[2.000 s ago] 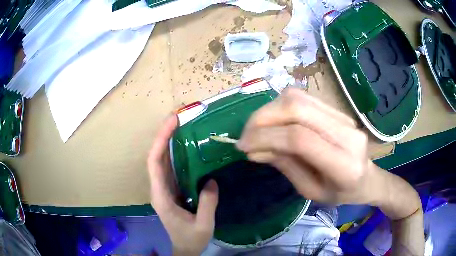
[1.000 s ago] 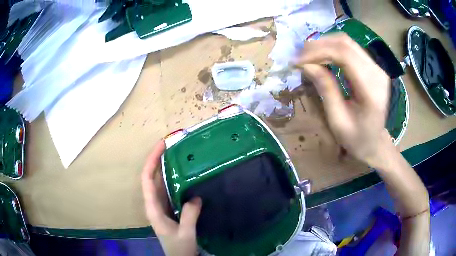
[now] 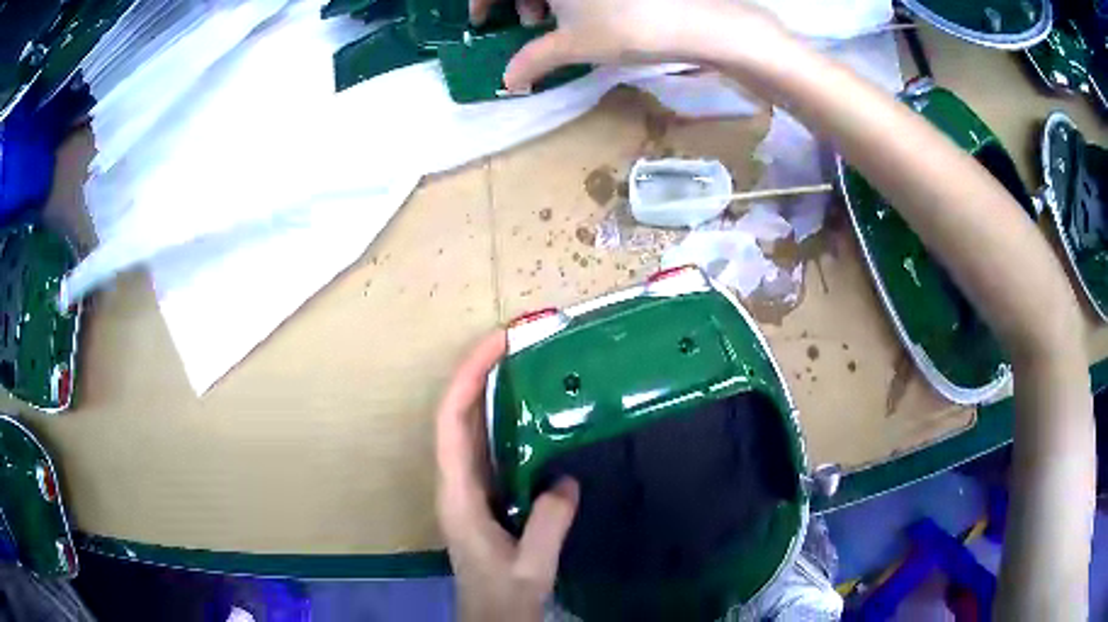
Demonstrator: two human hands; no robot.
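My left hand (image 3: 501, 498) grips the left side of a glossy green car body shell (image 3: 626, 346), thumb inside its dark recess. The shell's tail faces away from me, with red-orange tail lights at both corners and two small dark holes between them. My right hand (image 3: 535, 46) is at the top of the frame, its fingers on a dark green trunk lid (image 3: 480, 71) in the pile; the hand is partly cut off by the edge. A clear dish (image 3: 678, 192) sits beyond the shell, with a thin tan stick (image 3: 784, 192) resting on its rim.
White sheets (image 3: 280, 182) lie at the left and far side. Crumpled tissue (image 3: 744, 258) lies beside the dish. Other green bodies stand at the right (image 3: 923, 267) and left edge (image 3: 43, 316). Brown cardboard (image 3: 316, 437) covers the bench, whose green edge (image 3: 267, 561) runs in front.
My right hand has moved from the tail, out to the right, then across to the trunk lid pile. The stick has left my hand and rests at the dish.
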